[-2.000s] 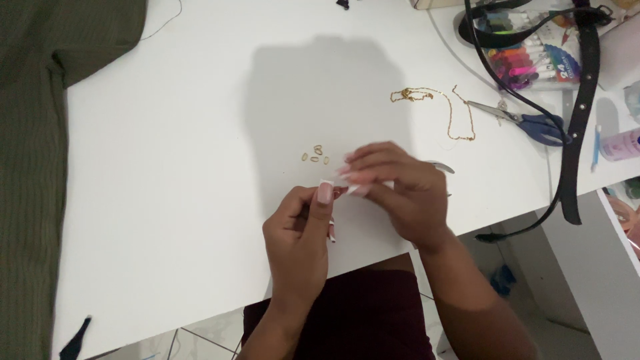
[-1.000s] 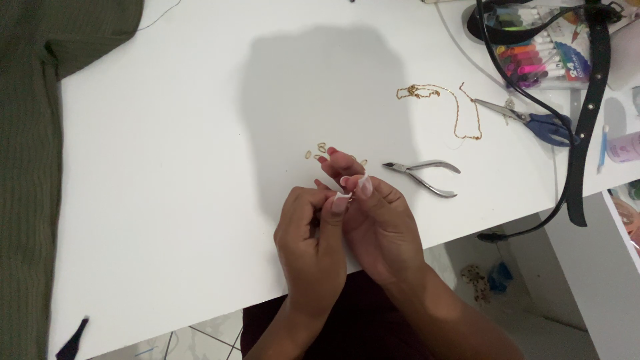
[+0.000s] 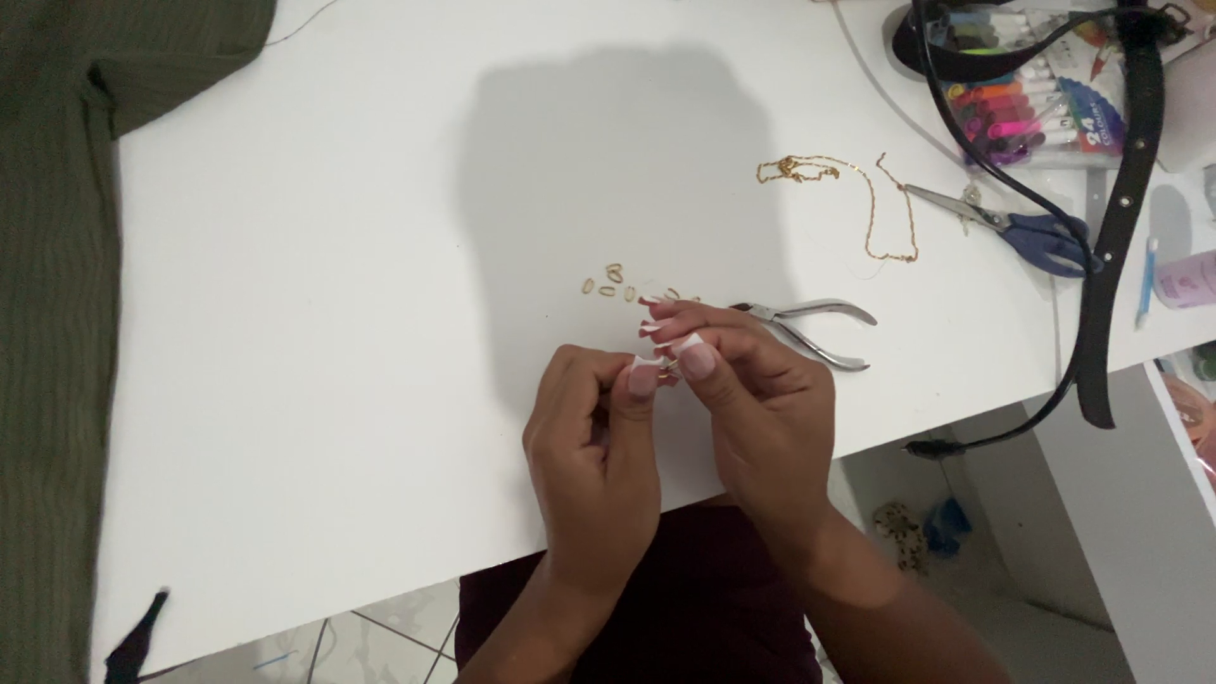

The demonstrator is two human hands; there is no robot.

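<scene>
My left hand (image 3: pixel 603 446) and my right hand (image 3: pixel 760 408) meet above the front part of the white table. A tiny gold-coloured piece (image 3: pixel 669 370) is pinched between their thumbs and fingertips; its shape is mostly hidden. Several small gold oval links (image 3: pixel 607 291) lie just beyond my fingers, a few partly behind my right fingertips. Metal pliers (image 3: pixel 807 328) rest with spread handles beside my right hand, their jaw end close to its fingers. Farther right, a thin gold chain (image 3: pixel 872 204) lies in loops, one part touching the tip of the blue-handled scissors (image 3: pixel 1007 223).
Green ribbed fabric (image 3: pixel 57 332) covers the table's left side. A black belt (image 3: pixel 1126 199), a black cable (image 3: pixel 1064 399) and a pack of coloured markers (image 3: pixel 1026 109) crowd the right, near a pink bottle (image 3: pixel 1187 280). The white table's front edge (image 3: pixel 361 608) runs below my hands.
My right hand has come down from above my left fingertips to beside them, uncovering the pliers. The fingertips of both hands stay together.
</scene>
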